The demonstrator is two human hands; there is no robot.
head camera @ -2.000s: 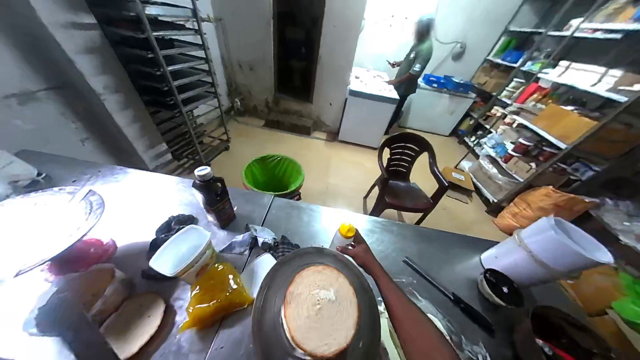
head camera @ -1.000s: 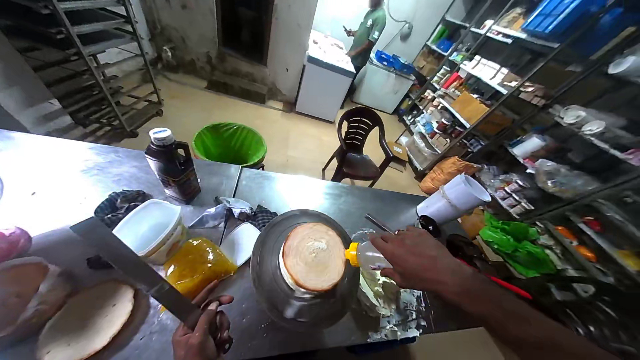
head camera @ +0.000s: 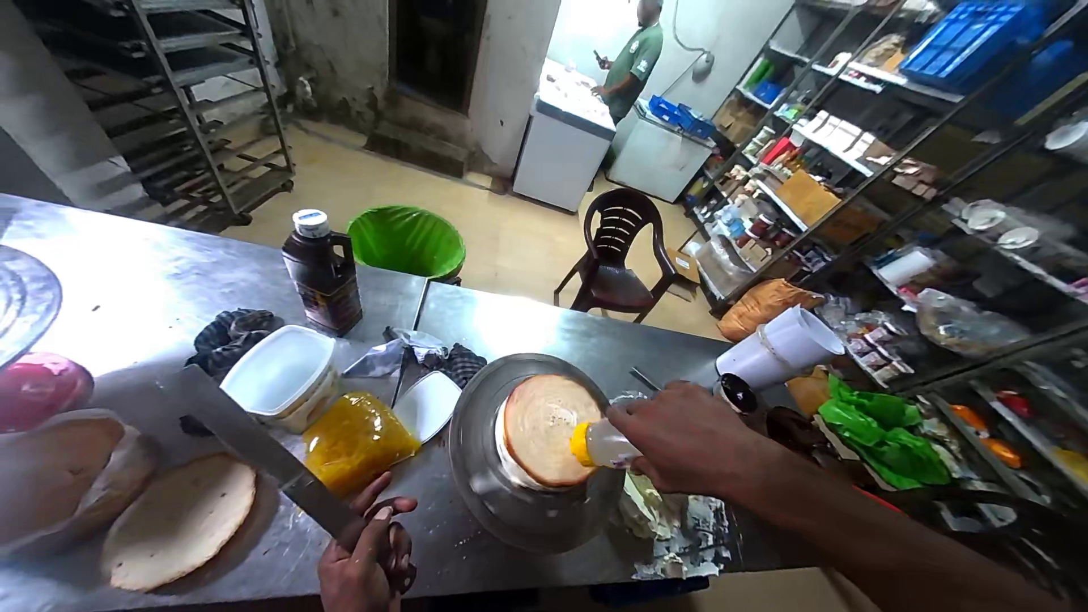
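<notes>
My right hand (head camera: 680, 438) grips a clear plastic squeeze bottle (head camera: 608, 444) with a yellow cap, tipped sideways so its cap is over the cake layer (head camera: 552, 429). The round layer rests on white cream, on a metal cake turntable (head camera: 544, 531). In my left hand (head camera: 370, 552) is a wide, flat metal blade (head camera: 255, 446), pointing up and left above the steel table. Beside that hand lies a clear bag of yellow filling (head camera: 357, 442). Another cake layer (head camera: 183, 523) lies flat at the lower left, next to layers in a plastic bag (head camera: 68, 476).
A white tub (head camera: 285, 374), its lid (head camera: 427, 406) and a dark jug (head camera: 323, 276) stand behind the bag. Cream-smeared plastic (head camera: 680, 527) lies right of the turntable. Beyond the steel table (head camera: 510, 319) are a green-lined bin (head camera: 408, 242), a chair (head camera: 619, 255), shelving and a person (head camera: 636, 64).
Two seconds ago the bottle stood upright behind the turntable with my right hand at it; it is now tipped over the cake. My left hand and the blade have come into view.
</notes>
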